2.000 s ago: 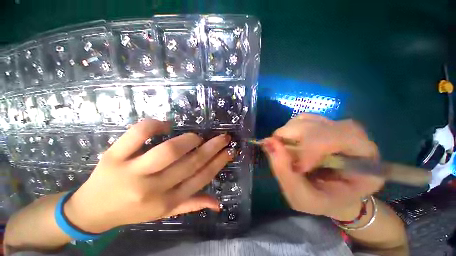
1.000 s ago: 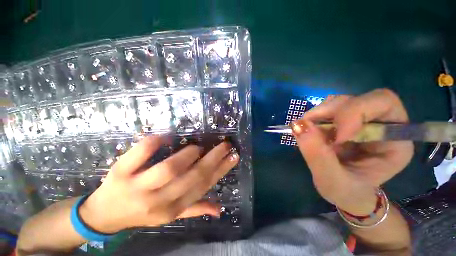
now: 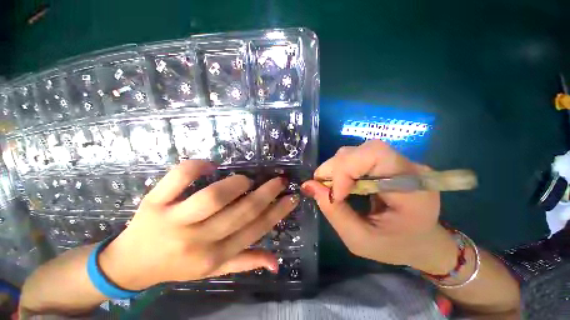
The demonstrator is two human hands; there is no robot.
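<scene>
The clear blister tray (image 3: pixel 315 94) has rows of square pockets with small components (image 3: pixel 286 81) in them. My left hand (image 3: pixel 209 222) lies palm down on the tray, fingers apart, fingertips at a pocket near its right edge; whether they press on a component is hidden. My right hand (image 3: pixel 381 209) holds a pick (image 3: pixel 437 181) with a yellowish handle and greyish band. Its tip is at the tray's right edge, beside my left fingertips, and is hard to see. The glossy blue backing sheet (image 3: pixel 412 119) with tiny white squares lies right of the tray, behind my right hand.
A dark green bench surface (image 3: pixel 437 50) lies around the tray. At the far right are an orange-yellow piece (image 3: pixel 562 101), a dark round item (image 3: pixel 554 190) on white paper (image 3: pixel 560 219), and dark trays (image 3: pixel 531 259) at lower right. A small brownish item (image 3: pixel 38 15) lies at upper left.
My right hand has moved left with the pick, from over the blue sheet back to the tray's right edge. My left hand has stayed nearly in place on the tray.
</scene>
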